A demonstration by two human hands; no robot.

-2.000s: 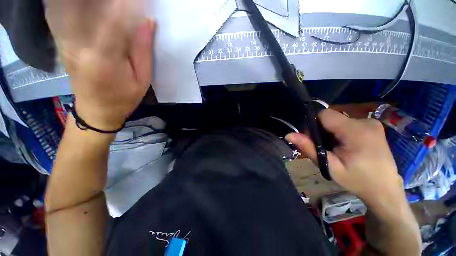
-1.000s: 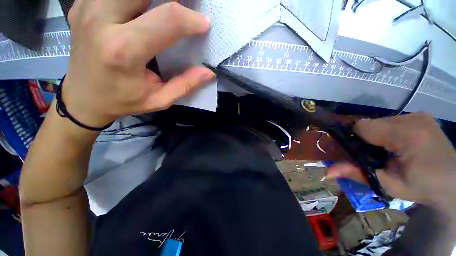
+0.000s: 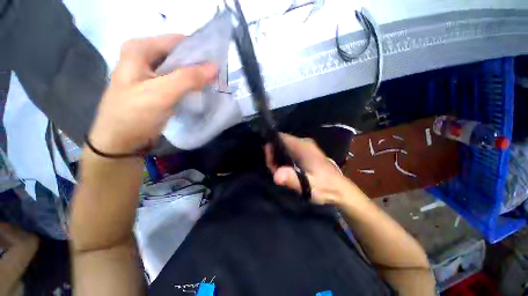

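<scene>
My left hand grips a folded pale sewn panel and holds it up at the table's front edge. My right hand holds black fabric shears by the handles, blades pointing up and away. The blades pass beside the panel's right side and look nearly closed; blur hides whether they touch the cloth. A wide dark grey textured fabric hangs over the table at the left.
Curved dark offcuts hang over the edge of the white table. Below right are a brown surface with white scraps, a blue crate and a red-capped bottle. Pale pieces lie beside my lap. Part of another person's arm shows at lower left.
My left hand has lifted and folded the panel off the printed scale. My right hand has moved left with the shears, now pointing more steeply upward. The view has shifted too.
</scene>
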